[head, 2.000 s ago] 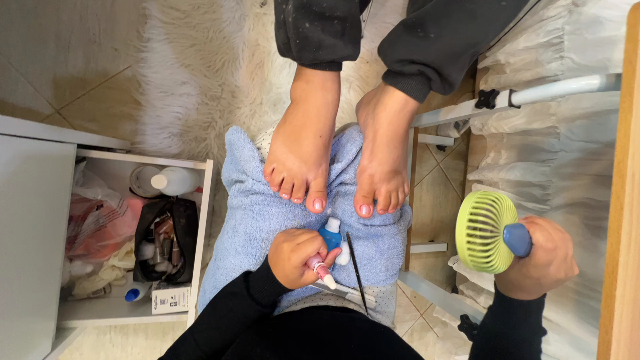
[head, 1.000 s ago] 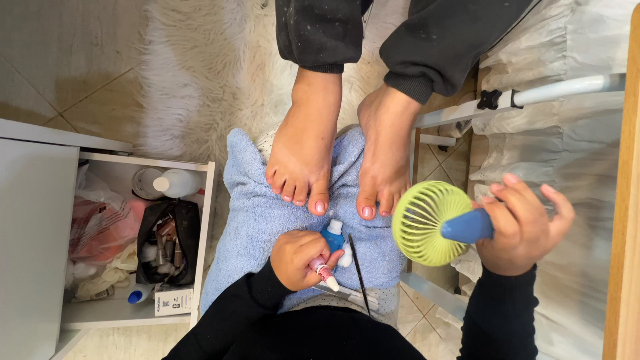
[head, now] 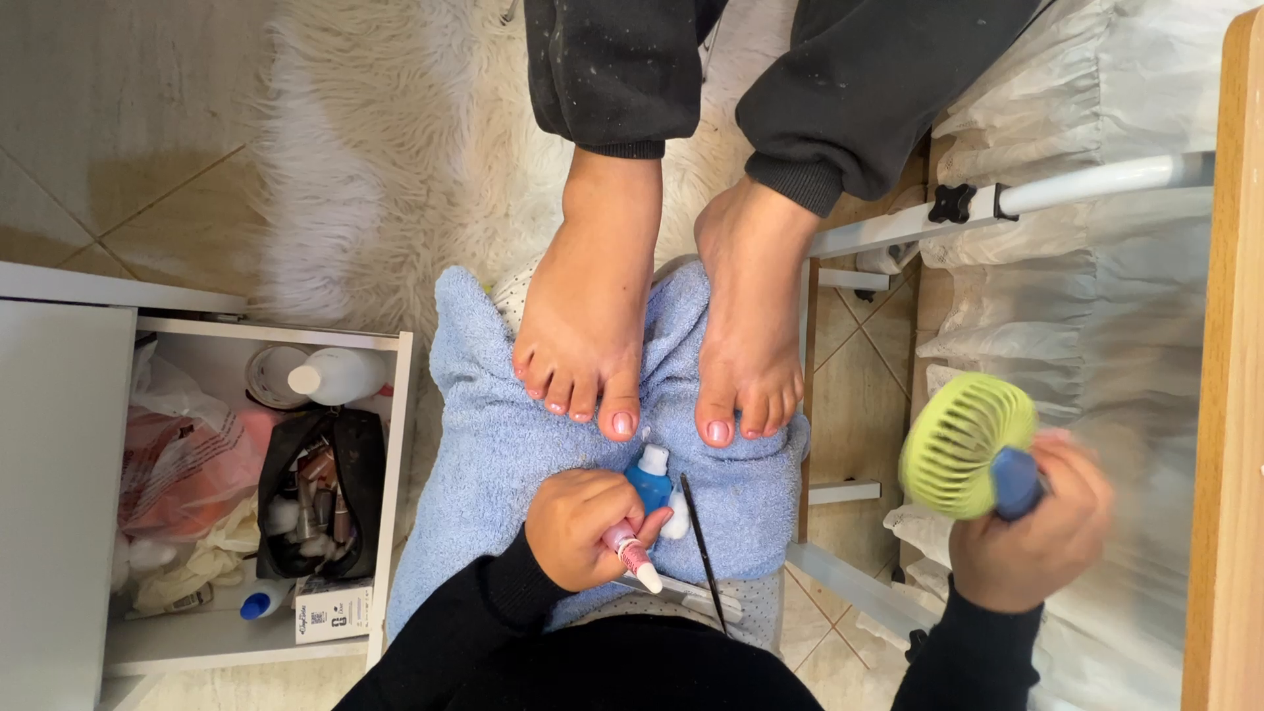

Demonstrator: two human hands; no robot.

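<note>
My left hand (head: 591, 528) is closed around a small pink bottle with a white tip (head: 633, 557), over a light blue towel (head: 494, 464). Off to the right, my right hand (head: 1032, 523), slightly blurred, grips the blue handle of a yellow-green handheld fan (head: 968, 444). Another person's bare left and right feet (head: 592, 296) (head: 750, 306) rest on the towel, their toes toward me. Beside my left hand lie a blue bottle with a white cap (head: 650, 481), white cotton (head: 676, 515) and a thin black stick-like tool (head: 703, 553). A flat, pale tool (head: 681, 594) is partly hidden near my lap.
An open white drawer (head: 403, 434) at left holds a black pouch (head: 370, 444) of small items, a white bottle (head: 341, 376), plastic bags and a small box (head: 334, 610). White metal tubing (head: 1096, 184) and a wooden edge (head: 1229, 355) stand at right, near white ruffled fabric (head: 1037, 237). A shaggy rug (head: 375, 148) lies beyond.
My right hand has carried the fan away from the feet, to the right, since a second ago, and its raised fingers have closed. The left hand stays in about the same place with the pink bottle.
</note>
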